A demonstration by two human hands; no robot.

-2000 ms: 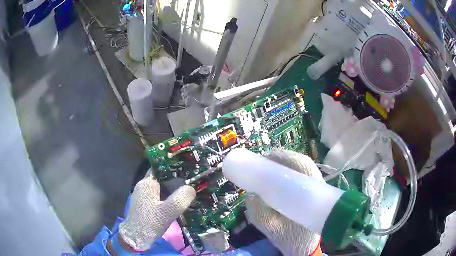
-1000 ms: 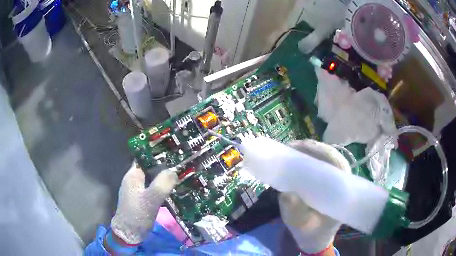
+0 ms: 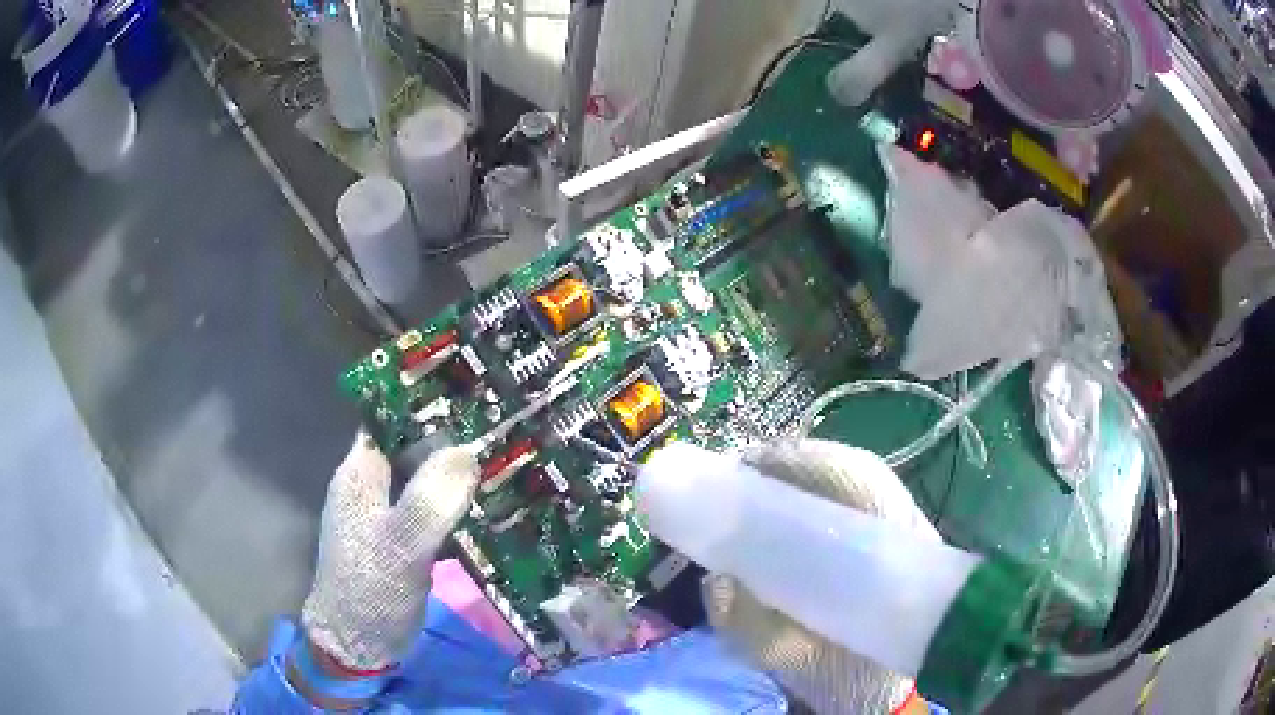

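A large green circuit board [image 3: 797,300] lies tilted in front of me, with two orange coils [image 3: 636,408] and white-covered parts. My left hand [image 3: 378,552], in a knitted glove, grips its near left edge, thumb on top. My right hand [image 3: 825,573], also gloved, holds a fat white adhesive syringe [image 3: 825,552] with a green cap [image 3: 990,636]. The syringe's front end is over the board beside the nearer coil; its thin nozzle is hard to make out. A clear air hose [image 3: 1168,517] loops from the cap.
The green-matted bench [image 3: 1007,517] holds a crumpled white heap [image 3: 986,273], a pink fan [image 3: 1056,56] and a controller with a red display [image 3: 926,140]. A brown cardboard box [image 3: 1161,252] stands at right. White cylinders [image 3: 378,238] stand beyond the board, at left.
The syringe moved from near the farther coil down to beside the nearer one, uncovering more of the board. The board sits slightly further left and up in view. My left hand keeps its grip.
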